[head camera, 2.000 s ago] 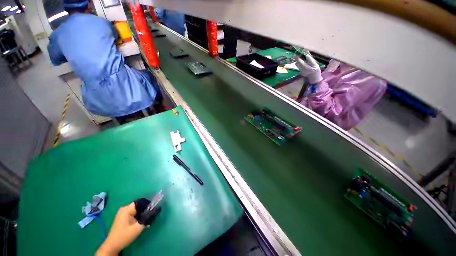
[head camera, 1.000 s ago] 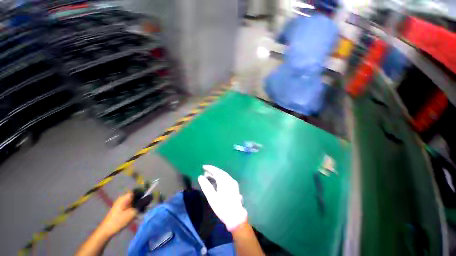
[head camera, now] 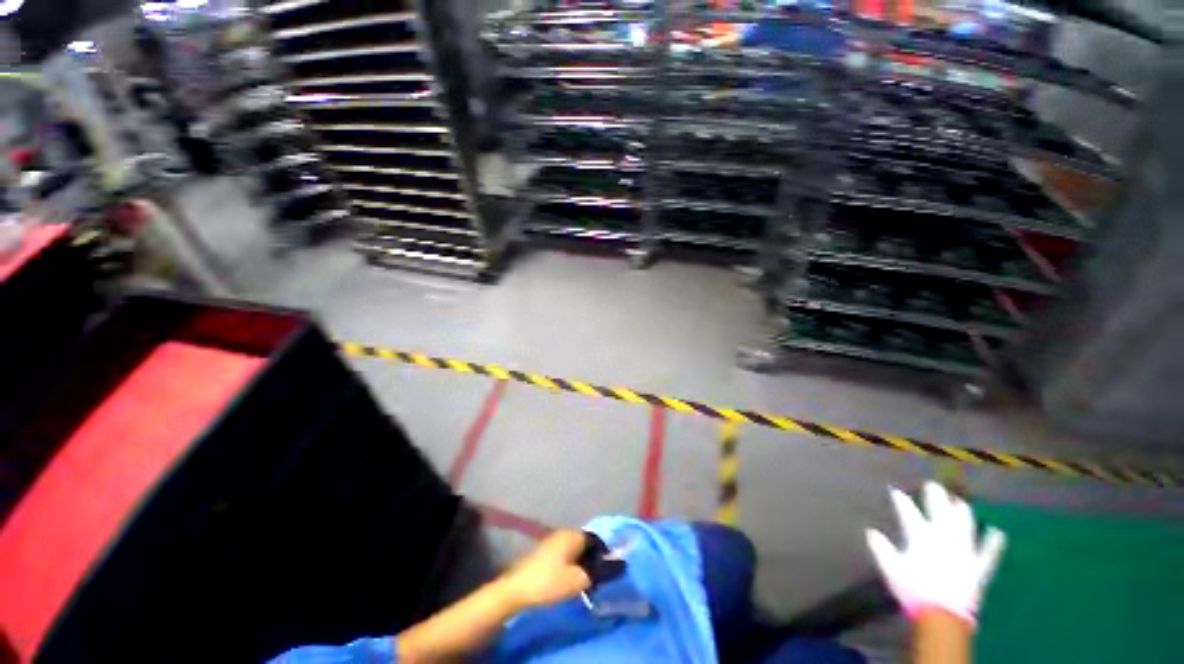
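Note:
My bare left hand [head camera: 556,568] is at the bottom centre, in front of the blue smock [head camera: 669,584], closed on a small black item [head camera: 600,558]. A thin light-coloured piece shows at the item's lower edge; what it is cannot be told. My right hand [head camera: 937,555], in a white glove with a pink cuff, is at the lower right with its fingers spread and nothing seen in it. It is beside the left edge of the green bench mat [head camera: 1084,584].
Wire rack carts [head camera: 896,247] with dark-lined shelves stand across the back. A taller rack [head camera: 390,143] stands at the upper left. A large black box [head camera: 377,454] with a red sheet [head camera: 123,454] is at the left. Yellow-black tape [head camera: 623,392] crosses the grey floor.
The view has swung left from the conveyor and bench to the racks and black box. My right hand has come into view and its fingers have spread. My left hand still holds the black item.

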